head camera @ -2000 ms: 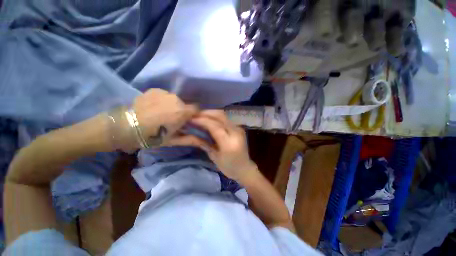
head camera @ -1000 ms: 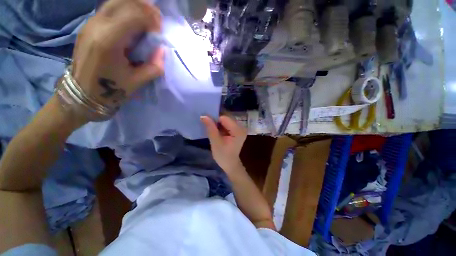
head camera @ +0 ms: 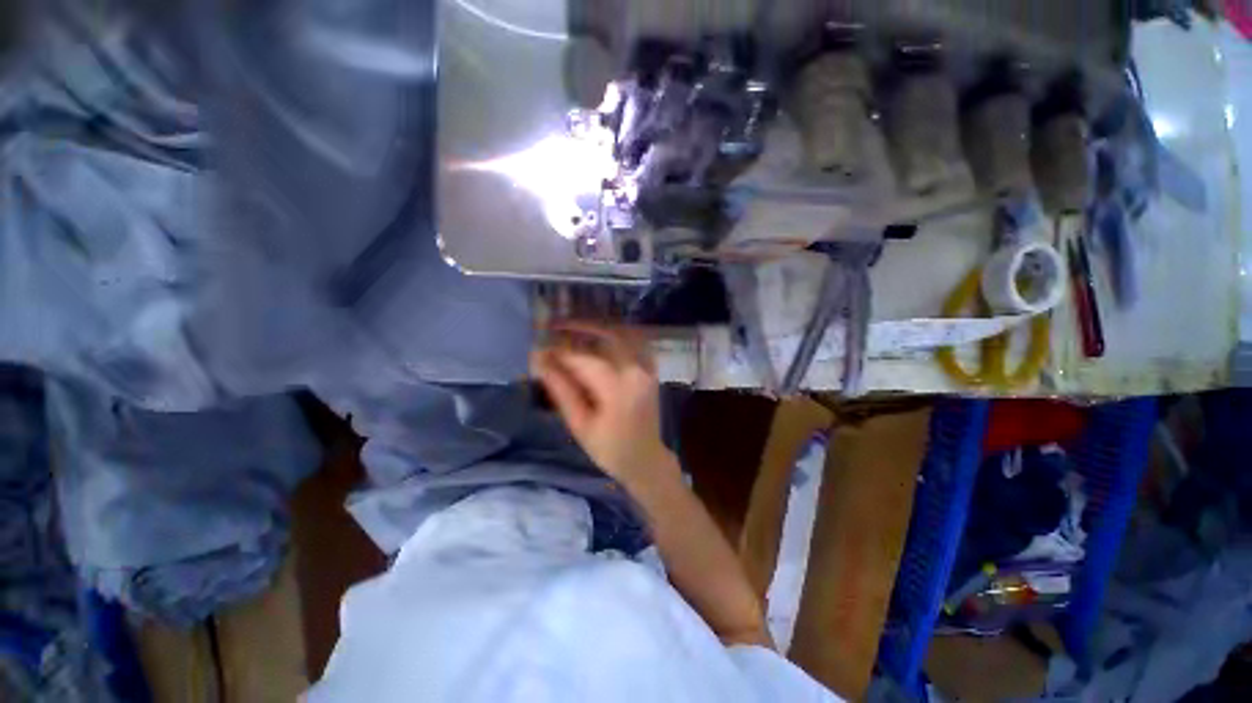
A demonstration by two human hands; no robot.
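Observation:
Blue-grey cloth pieces lie heaped at the left of the machine and hang over the table's front edge. The machine's shiny bed plate shows bare, with the brightly lit needle area at its right. My right hand is at the table edge just below the plate, its fingers curled and blurred. Whether it pinches anything cannot be told. My left hand is not in view.
A white tape roll and yellow-handled scissors lie at the right, beside a dark red stick. Grey forked strips hang at the table edge. Below are a cardboard box and a blue crate.
My left hand has left the picture. The cloth piece over the machine plate is gone from it, and cloth now lies left of the plate. My right hand stays near the table edge.

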